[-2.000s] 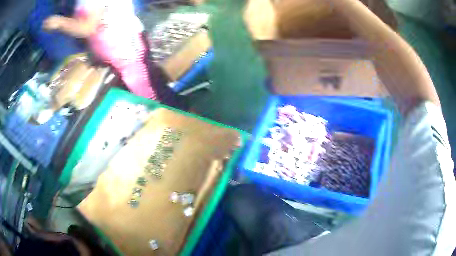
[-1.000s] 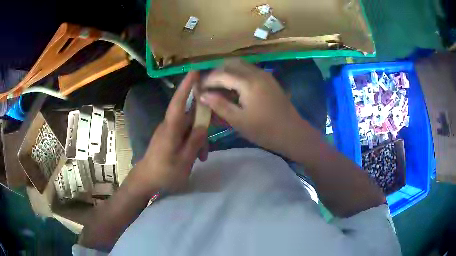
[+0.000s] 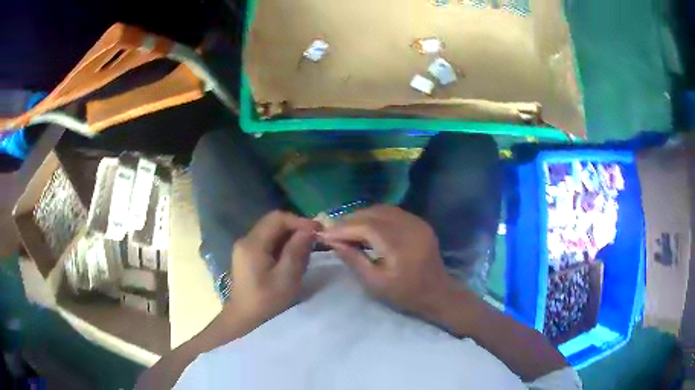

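Note:
My left hand (image 3: pixel 270 263) and my right hand (image 3: pixel 396 259) meet low over my lap, thumbs and fingertips close together. A small pale thing (image 3: pixel 323 227) shows between the fingertips; most of it is hidden and I cannot tell what it is. Several silver-white pouch cells lie near the near edge of the cardboard liner (image 3: pixel 381 76): one cell (image 3: pixel 315 50) at the left, and a small group with a cell (image 3: pixel 442 71) at the middle. Thin wires show at some of them.
The green crate rim (image 3: pixel 366 127) crosses ahead of my knees. An open carton (image 3: pixel 114 320) with white plastic frames (image 3: pixel 131 196) and an orange chair (image 3: pixel 145 99) are left. A blue bin (image 3: pixel 526 228) with printed pieces (image 3: pixel 583 206) and a carton of small parts (image 3: pixel 573 301) is right.
The view has swung from the crate and bin down to my lap. Since a second ago, both hands have moved lower and closer to my body, fingertips now together.

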